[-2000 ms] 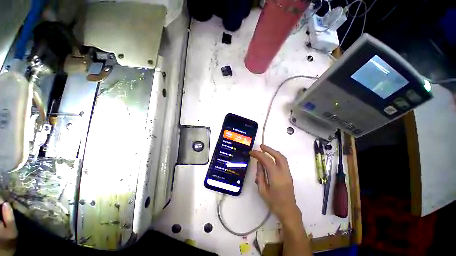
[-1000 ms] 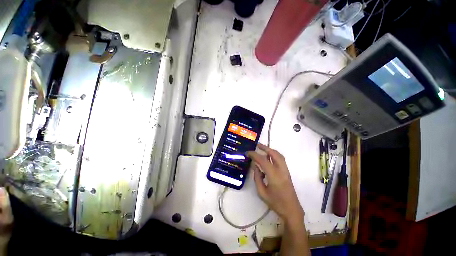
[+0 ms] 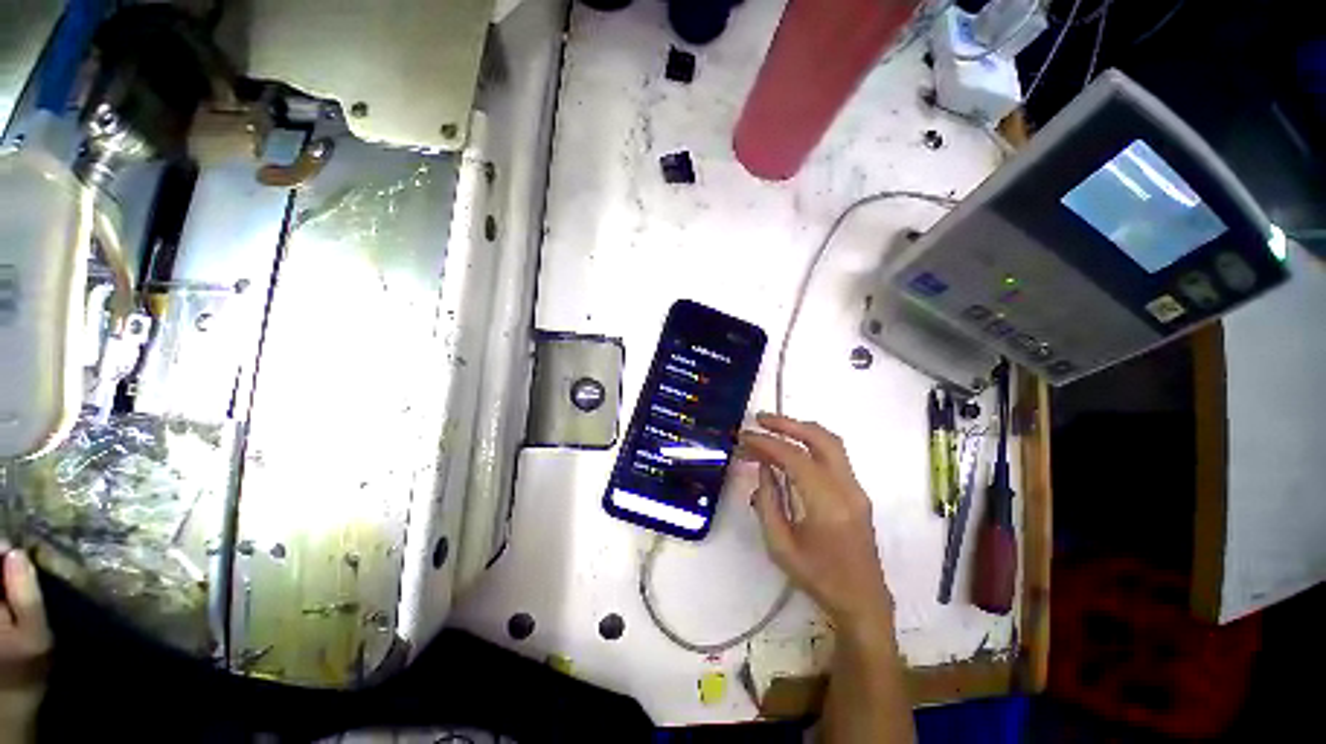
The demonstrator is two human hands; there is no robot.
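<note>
A black smartphone (image 3: 686, 419) lies flat on the white tabletop, right of the machine bed, with its screen lit and showing rows of text. A pale cable (image 3: 646, 581) runs from its lower end and curves around its right side. My right hand (image 3: 817, 509) is bare and beside the phone's right edge, fingertips at or just over the edge, thumb and fingers a little apart, holding nothing. My left hand (image 3: 18, 640) is cut off by the left rim; only part of it shows, next to black cloth (image 3: 160, 690).
The metal machine bed (image 3: 349, 364) fills the left, with crinkled plastic wrap (image 3: 117, 538). A pink-red cylinder (image 3: 807, 87) stands at the back. A control panel (image 3: 1083, 247) is at the right. Yellow-green snips (image 3: 944, 454) and a dark red screwdriver (image 3: 995, 560) lie near the right wooden edge.
The phone's screen content has changed; the orange banner is gone. My right hand has drawn back slightly from the screen to the phone's right edge. The view has shifted a little.
</note>
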